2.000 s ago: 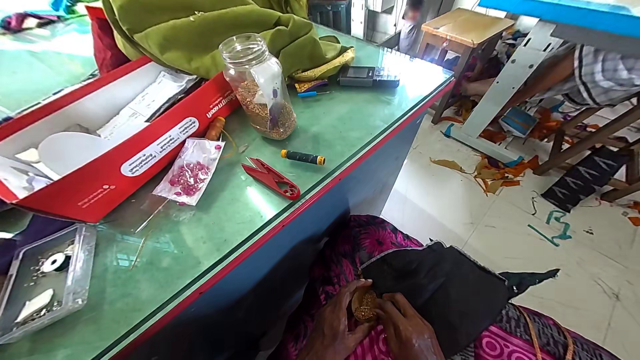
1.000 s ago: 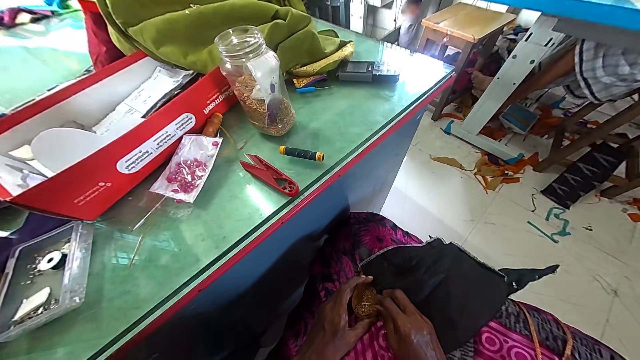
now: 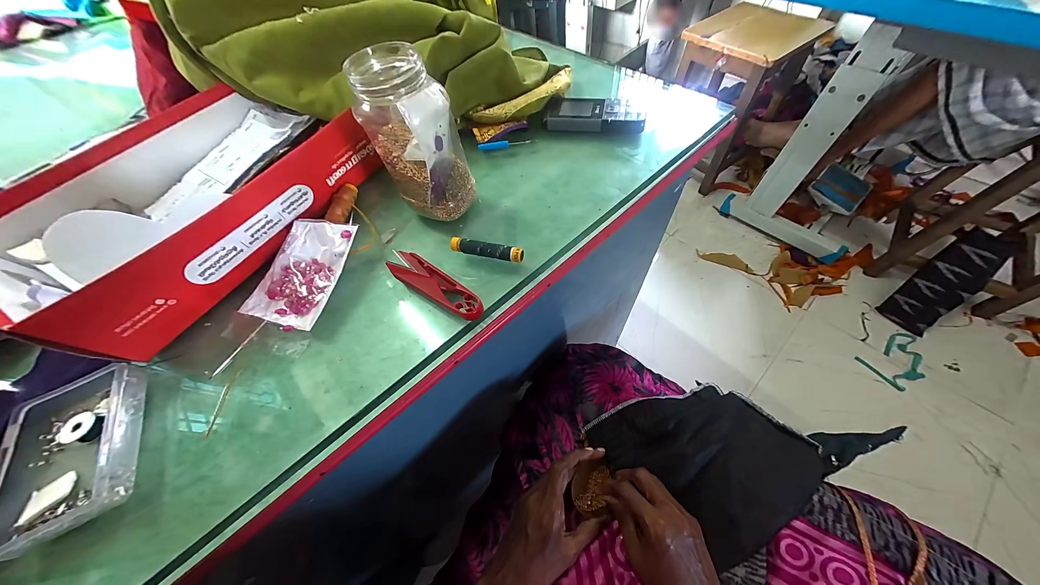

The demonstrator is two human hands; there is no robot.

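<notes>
In the head view, a small round golden-brown piece [image 3: 591,489] with beadlike texture lies between my hands, over the lap. My left hand [image 3: 546,520] holds its left side between thumb and fingers. The fingertips of my right hand [image 3: 654,520] pinch at its right edge; whether they hold a needle or thread cannot be told. A black cloth [image 3: 715,463] with a stitched edge spreads over the patterned magenta garment [image 3: 617,382]. On the glass-topped table are red thread snips [image 3: 436,284], a dark thread spool [image 3: 487,249] and a glass jar of golden beads [image 3: 414,138].
The red box [image 3: 244,252], a packet of pink beads [image 3: 299,276], a clear plastic case [image 3: 122,439], green cloth [image 3: 325,57] and a grey device [image 3: 595,114] rest on the table [image 3: 357,374]. A wooden stool [image 3: 756,36], fabric scraps [image 3: 800,276] and a seated person's leg are at the right.
</notes>
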